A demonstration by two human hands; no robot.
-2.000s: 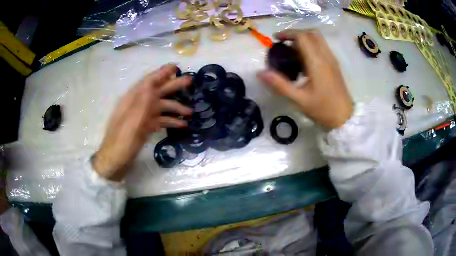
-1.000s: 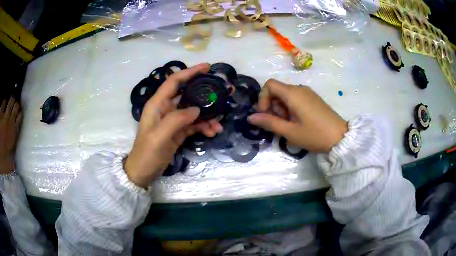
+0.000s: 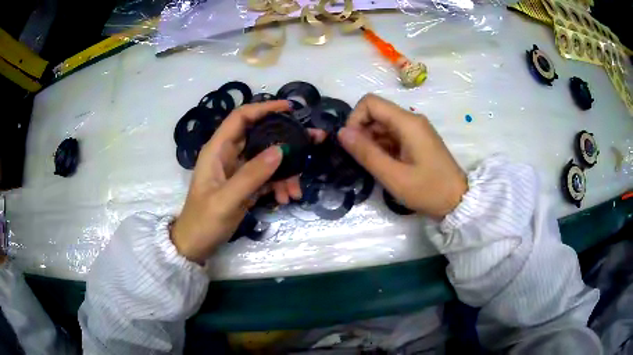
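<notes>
My left hand [image 3: 225,177] holds a round black unit [image 3: 279,139] with a green spot at its centre, thumb on its face. The unit is above a pile of flat black rings [image 3: 232,97] in mid-table. My right hand [image 3: 399,156] is just right of the unit, thumb and index finger pinched together. Whether something thin is between those fingertips cannot be told against the dark rings behind.
An orange-handled tool [image 3: 389,52] lies beyond my right hand. Tan peeled liners [image 3: 264,48] lie at the far side by crumpled clear plastic. Units with adhesive rings [image 3: 541,64] and adhesive sheets [image 3: 590,38] are at right. One black unit [image 3: 67,157] is far left.
My right hand came from the far side, leaving the orange tool in view, to beside the unit. The unit went from my right hand to my left. Another person's hand at far left has gone.
</notes>
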